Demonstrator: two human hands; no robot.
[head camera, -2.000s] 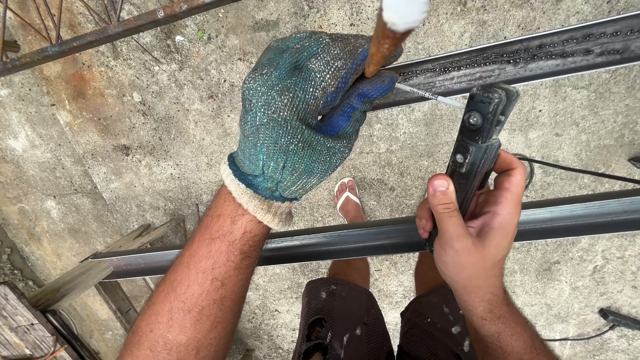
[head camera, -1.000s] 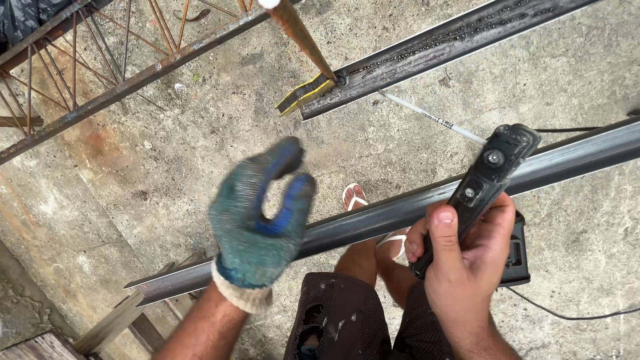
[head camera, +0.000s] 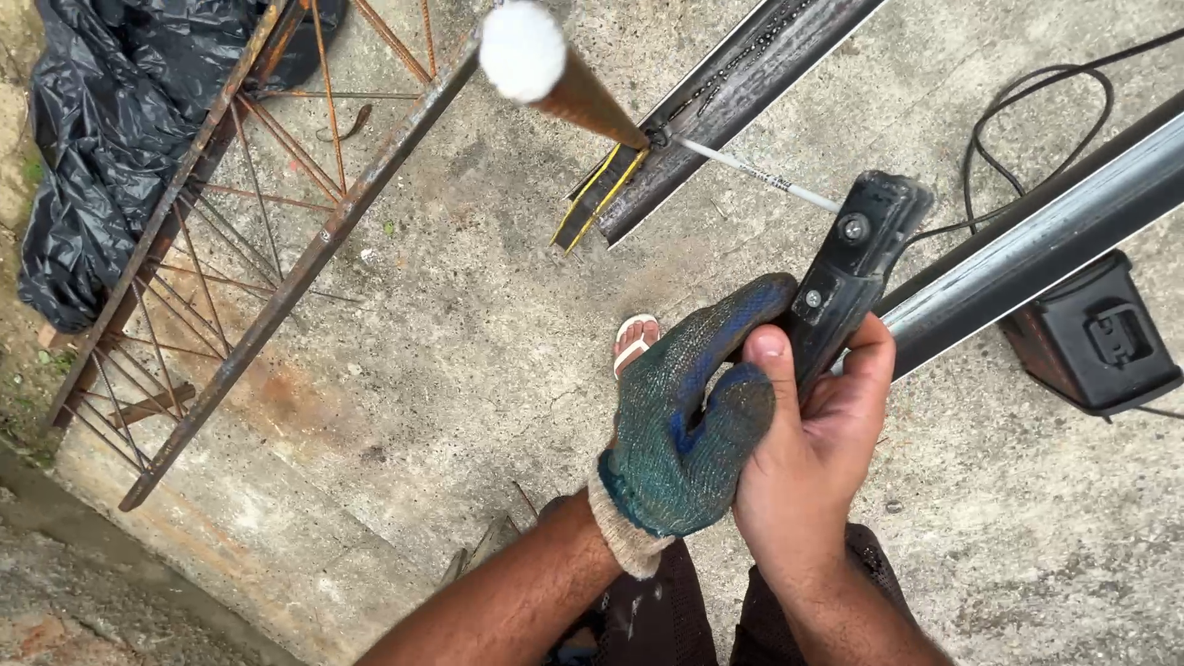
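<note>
My bare right hand (head camera: 819, 439) is closed around a black welding electrode holder (head camera: 846, 268), which clamps a pale welding electrode (head camera: 758, 174) with small print on it. My left hand (head camera: 698, 407), in a blue-green coated knit glove, is beside the holder, its thumb and fingers curved close to the handle; whether they touch it is unclear. The electrode reaches toward the end of a dark steel channel (head camera: 731, 111). A rusty pole with a white top (head camera: 523, 51) meets that end, beside a black and yellow strip (head camera: 597, 203).
A second steel channel (head camera: 1036, 250) runs across the right, over a black boxy machine (head camera: 1091, 333) and near a looped black cable (head camera: 971, 148). At left lie a rusty lattice truss (head camera: 324, 240) and a black plastic sheet (head camera: 102, 139). A foot in a white flip-flop (head camera: 635, 344) stands on the concrete.
My gloved left hand was at the pole and electrode, moved away from them, and is now beside the holder. The view has turned and shifted, showing more of the truss.
</note>
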